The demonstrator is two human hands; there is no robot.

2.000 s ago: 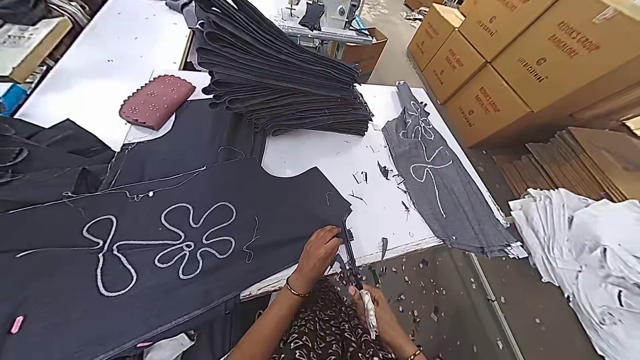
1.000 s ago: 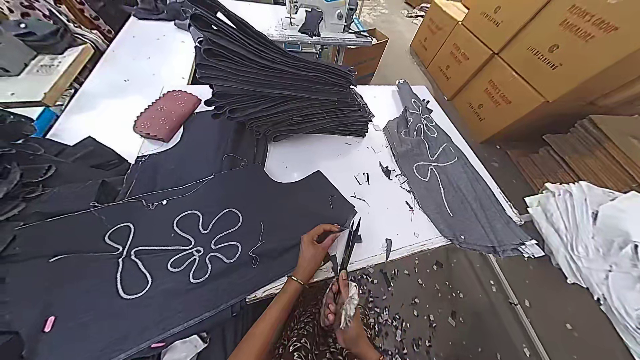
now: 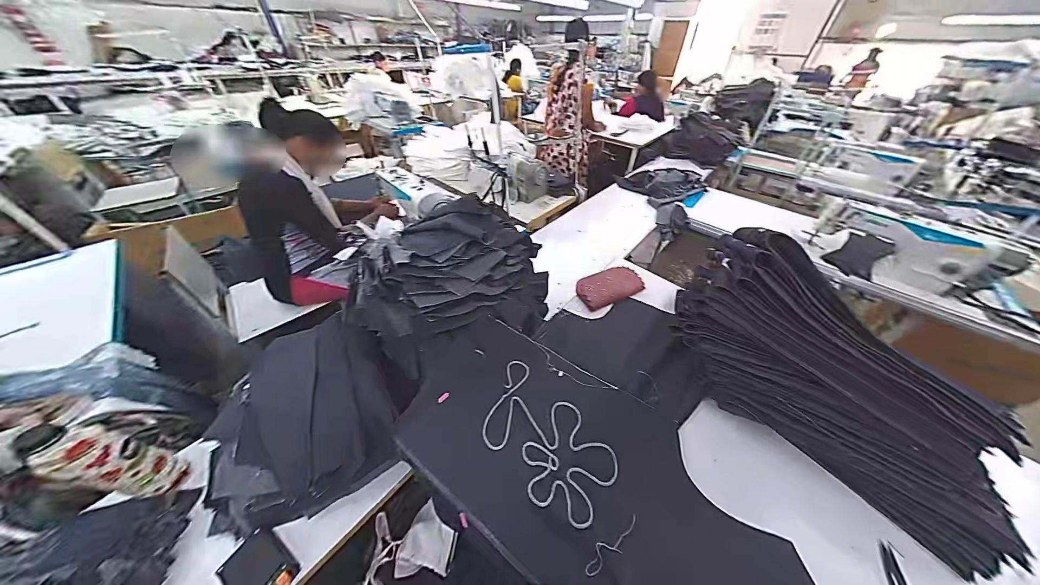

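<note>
Neither of my hands shows in the head view now. A dark fabric panel (image 3: pixel 682 487) with a pale cord flower design (image 3: pixel 552 459) lies spread over the white table. Loose thread trails from the panel near its lower part and along its far edge. At the bottom right, the dark tip of a tool, seemingly the scissors (image 3: pixel 891 562), just enters the view; what holds it is hidden. A red scalloped pouch (image 3: pixel 609 288) rests beyond the panel.
A tall stack of dark folded fabric (image 3: pixel 845 398) stands on the right. Dark cut pieces (image 3: pixel 309 414) are heaped at left. A co-worker (image 3: pixel 296 203) sits at a sewing machine (image 3: pixel 414 191) beyond. A white mask-like cloth (image 3: pixel 426 540) hangs near the table's edge.
The view has swung up and left, leaving both hands and the grey embroidered panel out of sight. One second ago, one hand was at the panel's corner and the other held scissors.
</note>
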